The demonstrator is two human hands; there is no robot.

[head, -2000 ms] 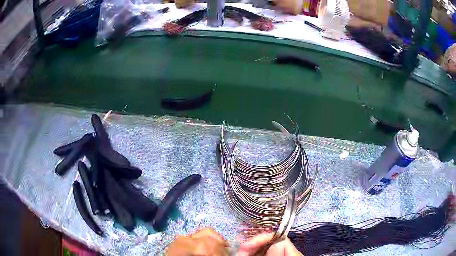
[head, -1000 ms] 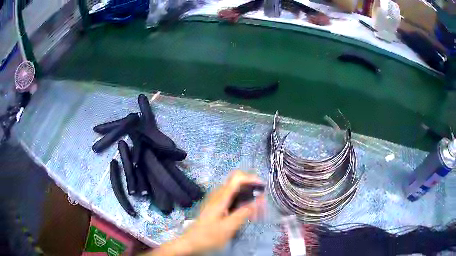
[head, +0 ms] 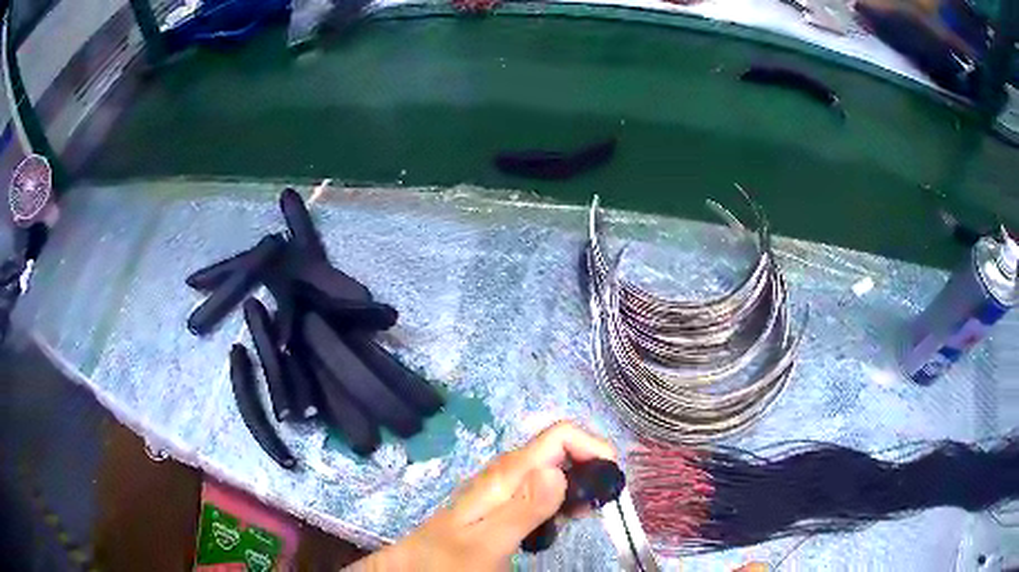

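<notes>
My left hand [head: 503, 503] grips a black sleeve [head: 594, 480] at the bottom centre. A shiny metal strip [head: 631, 534] meets the sleeve's end; how far it sits inside cannot be seen. Only a fingertip of my right hand [head: 751, 568] shows at the bottom edge, so its hold cannot be told. A pile of black sleeves [head: 324, 335] lies to the left. Nested C-shaped metal strips [head: 698, 369] lie right of centre. A black wire bundle [head: 838, 486] with reddish ends [head: 668, 497] lies below them.
A white and blue spray can [head: 963, 313] stands at the right. Beyond the bench [head: 469, 257] runs a green belt [head: 369, 112] with black curved pieces [head: 555, 162] on it. A pink fan [head: 30, 188] is at far left, and a green and pink box [head: 240, 542] is below.
The view has shifted. The sleeve at the pile's right edge two seconds ago is gone from there. My left hand now holds a sleeve against the strip, lower and nearer the wire ends.
</notes>
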